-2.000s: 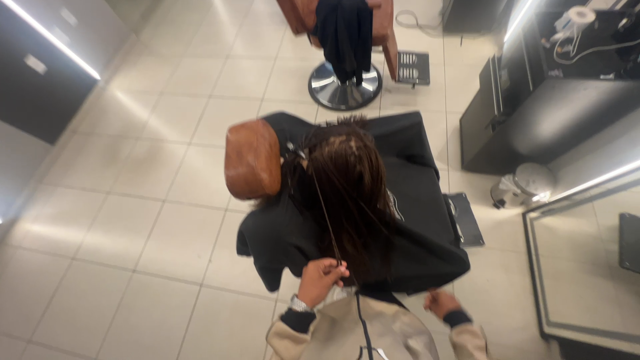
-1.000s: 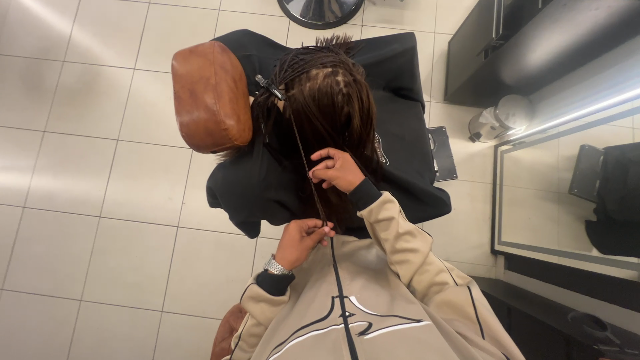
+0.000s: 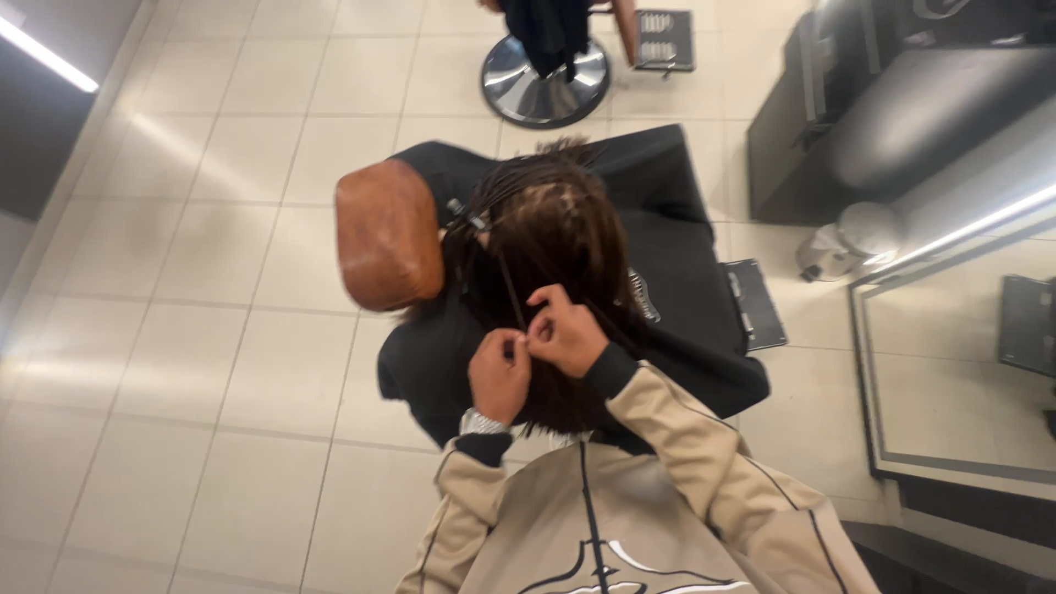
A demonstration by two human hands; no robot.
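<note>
A seated person with long dark brown hair [image 3: 569,239] wears a black cape [image 3: 676,214]. A metal hair clip [image 3: 467,214] sits in the hair at the left side of the head, near small twisted or braided strands. From there a thin strand [image 3: 511,289] runs taut down to my fingertips. My left hand [image 3: 500,375], with a watch [image 3: 483,422] at its wrist, pinches the strand's lower part. Against it, my right hand [image 3: 565,334] pinches the same strand between thumb and finger, its other fingers partly raised. The strand beyond my fingers is hard to make out against the dark hair.
A brown leather headrest or cushion [image 3: 388,235] stands left of the head. Ahead is another salon chair's round chrome base [image 3: 544,82] with a footrest [image 3: 664,41]. To the right are a dark cabinet [image 3: 784,148], a small pedal bin [image 3: 833,252], a footrest plate [image 3: 755,305] and a framed mirror [image 3: 949,388].
My right hand was low at the right, away from the hair, two seconds ago; it has come to the strand. My left hand has moved up beside it since one second ago.
</note>
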